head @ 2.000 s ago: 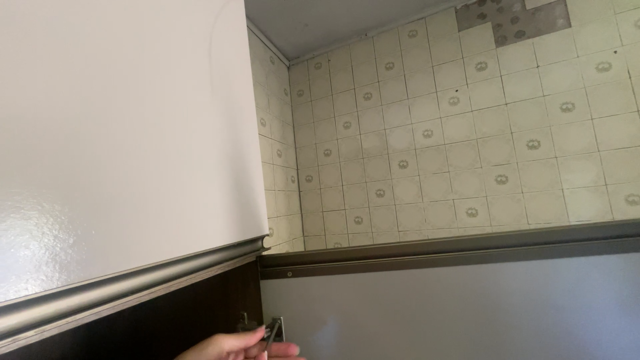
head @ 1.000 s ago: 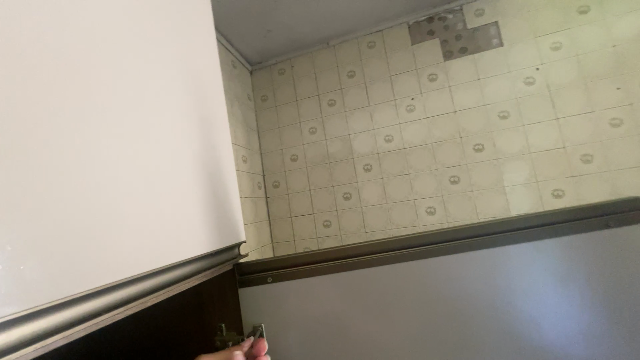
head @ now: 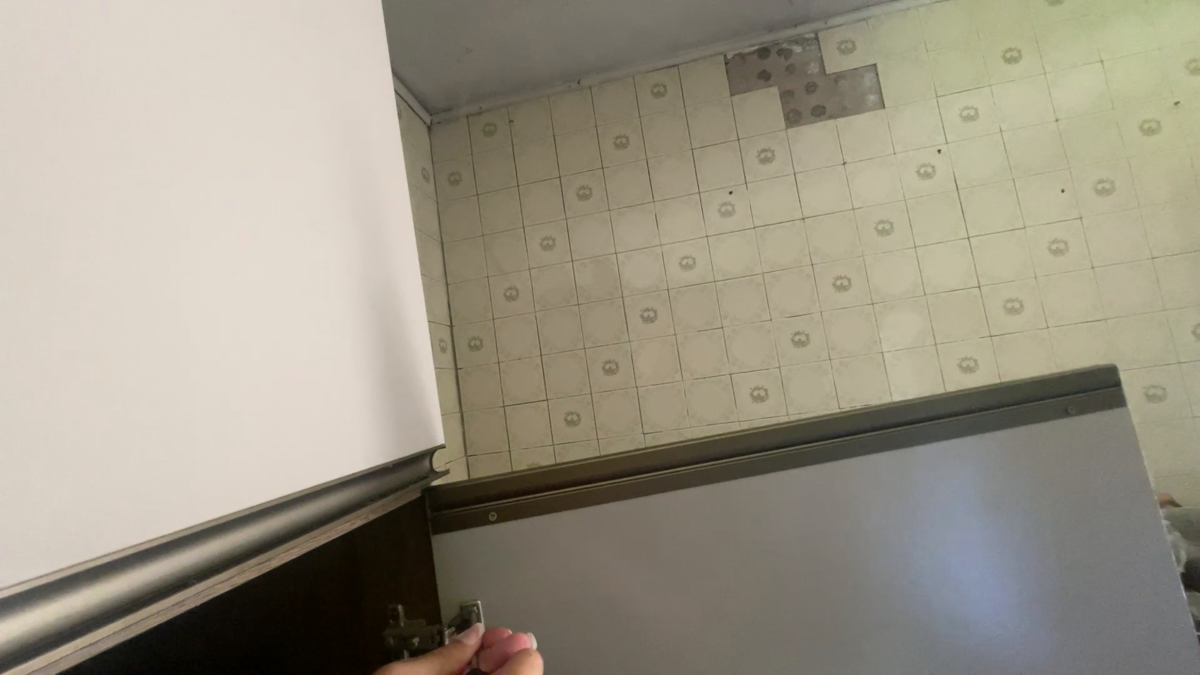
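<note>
At the bottom edge my left hand [head: 483, 652] is partly in view, thumb and fingers bent close together at a metal cabinet hinge [head: 412, 636]. The thumb tip is against or just in front of the hinge's plate on the door. A bit of something dark shows between the fingers at the frame's edge; what it is, and whether it is gripped, I cannot tell. The hinge joins the dark cabinet interior [head: 309, 600] to an open grey cabinet door [head: 750, 562] with a bronze-coloured metal edge profile [head: 778, 436]. My right hand is not in view.
A white cabinet front [head: 206, 234] with a metal handle rail [head: 216, 525] fills the left side. Behind is a cream tiled wall [head: 694, 309] with a patch of missing tiles [head: 811, 84] under the grey ceiling [head: 562, 47]. An unclear greyish object [head: 1183, 544] shows at the right edge.
The view has shifted, so the grey door's far end now shows. My left hand stays at the hinge; its fingers, stretched out more two seconds ago, are now bent.
</note>
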